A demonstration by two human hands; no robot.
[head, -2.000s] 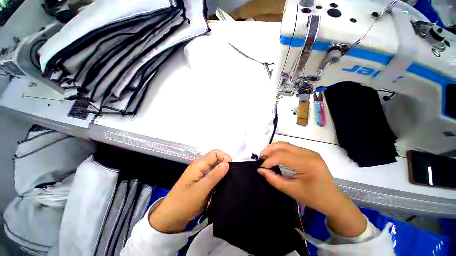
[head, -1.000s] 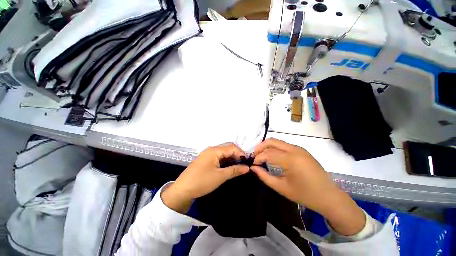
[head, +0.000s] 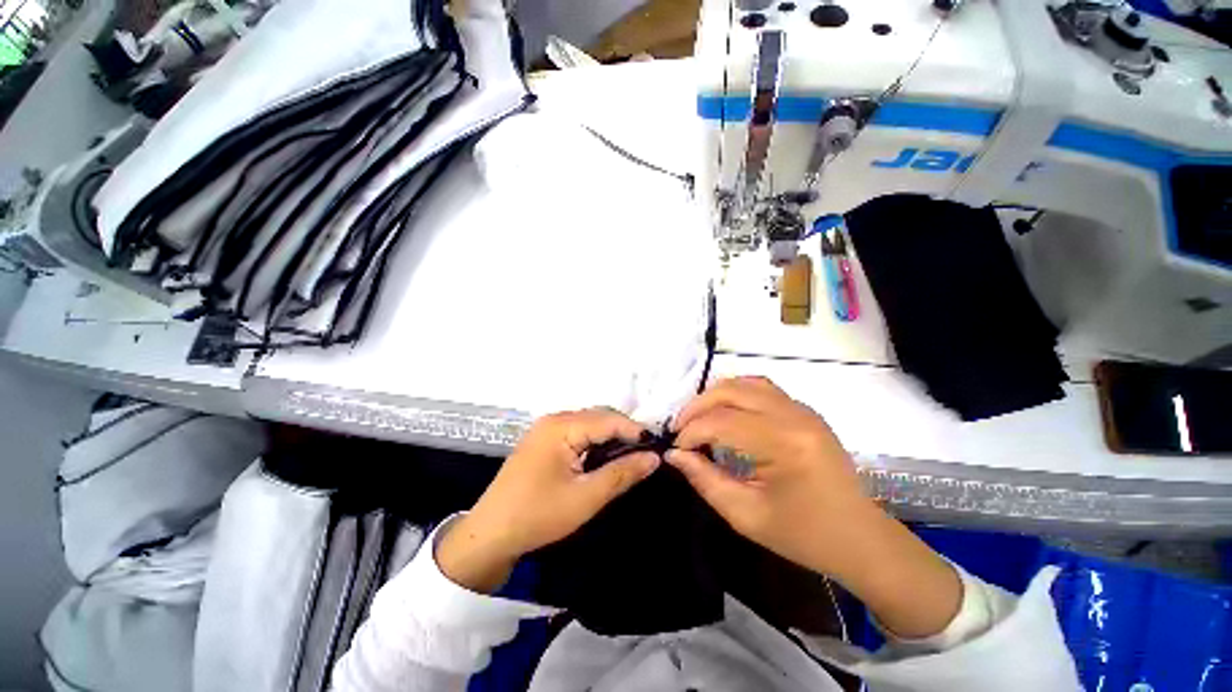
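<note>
A black fabric piece hangs from my fingertips at the table's front edge, over my lap. My left hand pinches its upper edge between thumb and fingers. My right hand pinches the same edge just to the right, with the fingertips of both hands nearly touching. A light white garment panel with a thin black edge lies on the table and runs down to my fingertips. The fingers hide where panel and black piece meet.
The sewing machine stands behind right. Near its needle lie a tan block, pink and blue snips, a black fabric stack and a smartphone. A panel stack lies left; more panels hang below.
Since two seconds ago, my hands have drawn together and gathered the black piece's upper edge, which was spread between them. In the last second they barely moved; the view shifted slightly.
</note>
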